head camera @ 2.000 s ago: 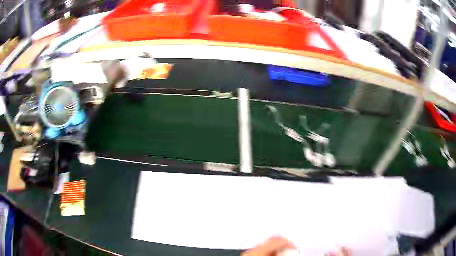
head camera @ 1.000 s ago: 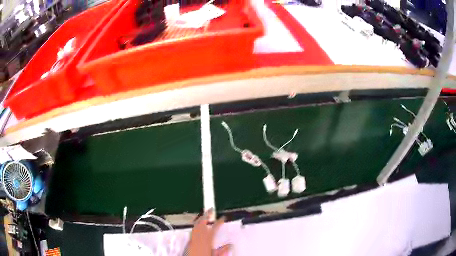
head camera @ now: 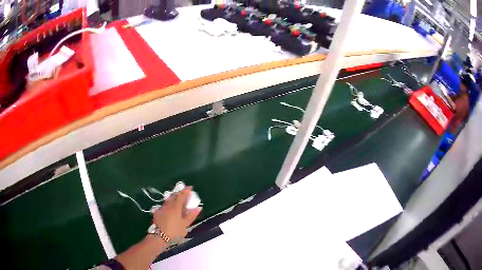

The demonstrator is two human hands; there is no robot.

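My left hand (head camera: 175, 215), with a bracelet at the wrist, reaches in from the lower left. Its fingers close around white power adapters (head camera: 193, 201) on the green conveyor belt, left of centre. The adapters' white cords (head camera: 132, 200) trail out to the left, and the hand hides part of the bundle. White paper sheets (head camera: 285, 213) lie along the near side of the belt. A small white object (head camera: 349, 263), cut off by the bottom edge, shows on the paper. My right hand is out of view.
More adapters lie along the belt (head camera: 227, 153), behind the grey post (head camera: 317, 100) and farther right. A white strip (head camera: 94, 203) crosses the belt. A raised shelf (head camera: 211, 84) holds red bins (head camera: 58, 105). A red tray (head camera: 432, 109) and a person in blue are at right.
The view has swung to the right. My left hand has moved from the belt's near edge by the white strip onto the adapter cluster and closed around it.
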